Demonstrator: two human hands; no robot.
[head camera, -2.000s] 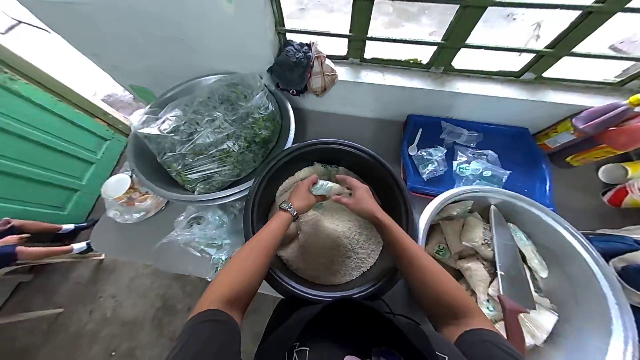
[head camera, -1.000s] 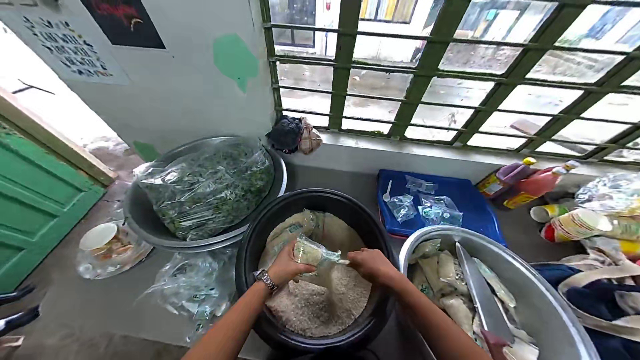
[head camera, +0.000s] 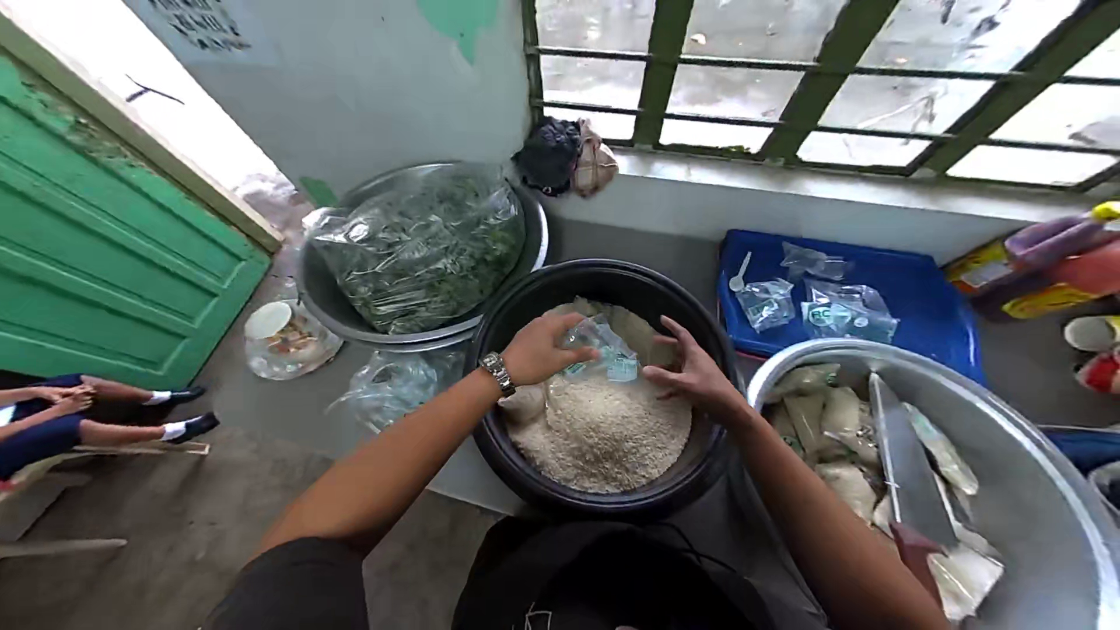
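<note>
A round black tub holds a mound of rice and some pale bags at its back. Over the rice, my left hand, with a metal watch on the wrist, has its thumb and fingers at a clear plastic bag bearing green print. Whether the bag is gripped or only touched is hard to tell. My right hand is just right of the bag, fingers spread, holding nothing. A large metal basin at the right contains filled plastic bags and a knife with a brown handle.
Behind left, a metal basin holds leafy greens in clear plastic. Plastic bags and a bagged cup lie nearby. A blue tray bears a white spoon and small bags. Bottles stand right. A seated person's legs show left.
My right hand has come away from the bag it was touching, and its fingers have spread. The view has shifted.
</note>
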